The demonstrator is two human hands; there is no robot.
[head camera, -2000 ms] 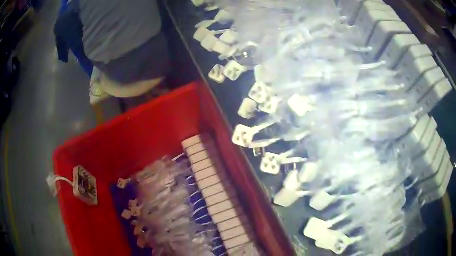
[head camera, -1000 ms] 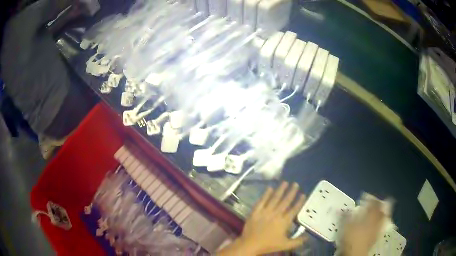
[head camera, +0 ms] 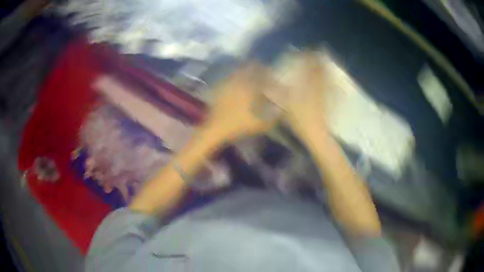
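The view is strongly blurred. My left hand (head camera: 241, 98) is near the middle, at the bench edge beside the red tote. My right hand (head camera: 307, 87) is just right of it, against the near end of white power strips (head camera: 369, 125) that lie on the dark green bench. Something whitish shows between and around my hands; whether it is cloth or a strip cannot be told. The fingers are smeared, so their grip is hidden.
The red tote (head camera: 53, 117) is at the left, with a row of strips (head camera: 140, 111) and bagged cords (head camera: 114, 151) inside. More bagged cords (head camera: 180, 26) cover the bench at the top. A white card (head camera: 435, 91) lies at the right.
The view has tilted down, showing my forearms and grey clothing. My hands have come close together; the left was spread on the bench by a strip, the right was on a white cloth.
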